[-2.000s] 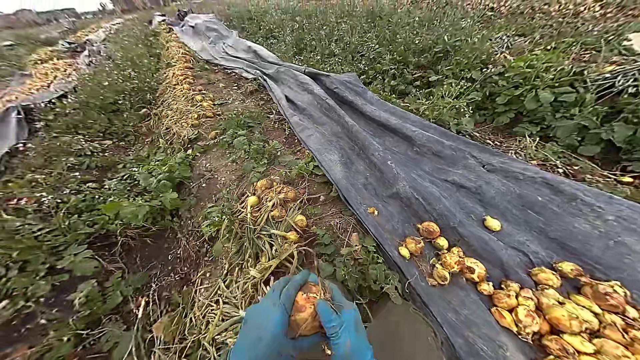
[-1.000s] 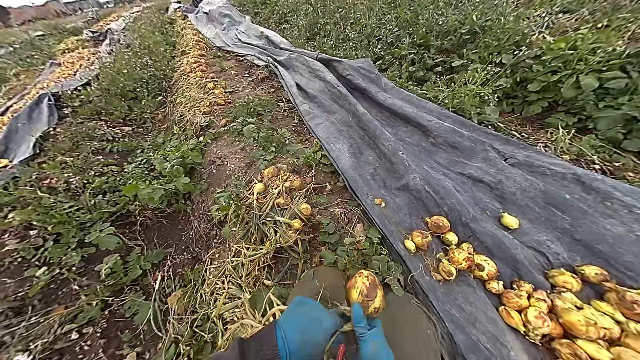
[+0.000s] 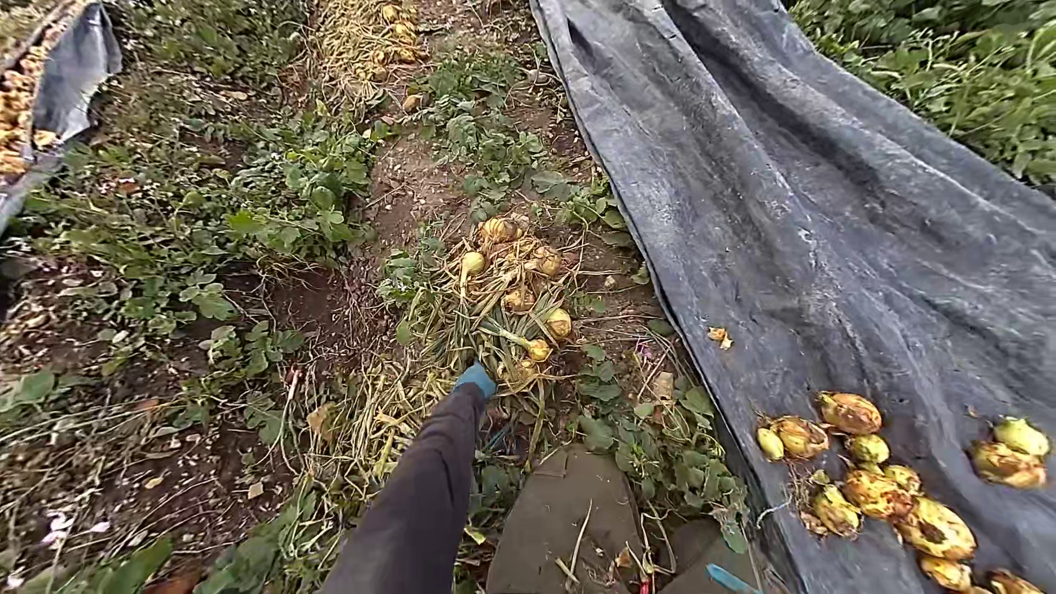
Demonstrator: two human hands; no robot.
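My left hand (image 3: 477,379), in a blue glove and dark sleeve, reaches into a heap of onions with dried tops (image 3: 462,330); its fingers are hidden among the leaves. Just beyond it lie yellow onions, one (image 3: 558,322) at the right side of the heap. Of my right hand (image 3: 729,579) only a bit of blue glove shows at the bottom edge, and what it holds cannot be seen. Several loose onions (image 3: 935,528) lie on the grey fabric sheet (image 3: 742,247) at the lower right.
My knees (image 3: 569,520) are at the bottom centre, beside the sheet's edge. Green weeds (image 3: 289,190) grow on the left over bare soil. A row of onions with dry tops (image 3: 363,49) runs up ahead. Another sheet (image 3: 78,66) with onions lies at the upper left.
My left hand has moved forward into the onion heap. The onion earlier at my hands is no longer seen there, and another onion now lies beside the lone one on the sheet. The view has tilted down.
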